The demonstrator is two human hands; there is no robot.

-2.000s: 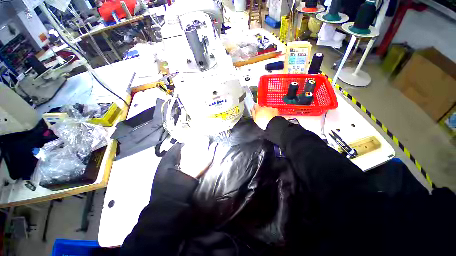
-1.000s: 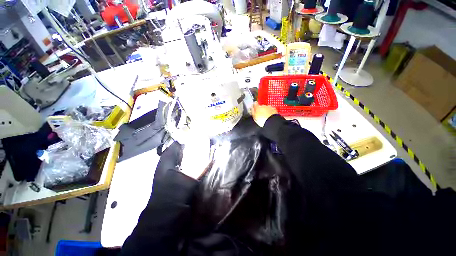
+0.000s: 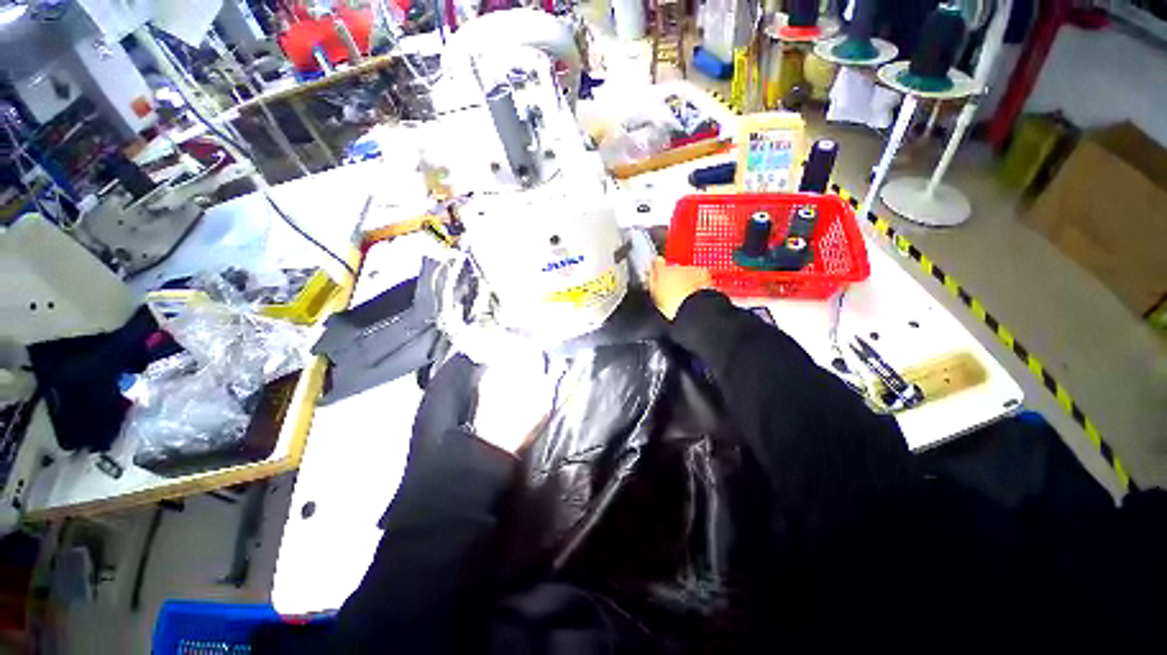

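Observation:
A black garment with a shiny, wrinkled lining (image 3: 621,441) spreads from under the sewing machine head to my lap. The white rounded machine head (image 3: 548,262) has a yellow sticker and stands at the centre. My left hand (image 3: 509,399) lies on the garment at the front left of the head; it is overexposed and its fingers are hard to make out. My right hand (image 3: 674,284) is at the right side of the head, between it and the red basket, at the garment's far edge. Its fingertips and the needle area are hidden.
A red basket (image 3: 832,271) holds several dark thread cones. Dark snips (image 3: 883,371) and a tan tray (image 3: 947,380) lie at the right table corner. Dark cloth pieces (image 3: 384,335) lie left of the machine. Clear bags (image 3: 192,403) cover the left table. A blue crate (image 3: 205,627) is below left.
The camera view has shifted slightly, so the table and machine sit a little further right. The lining's folds near my left hand have changed a little. Both hands stay in about the same places.

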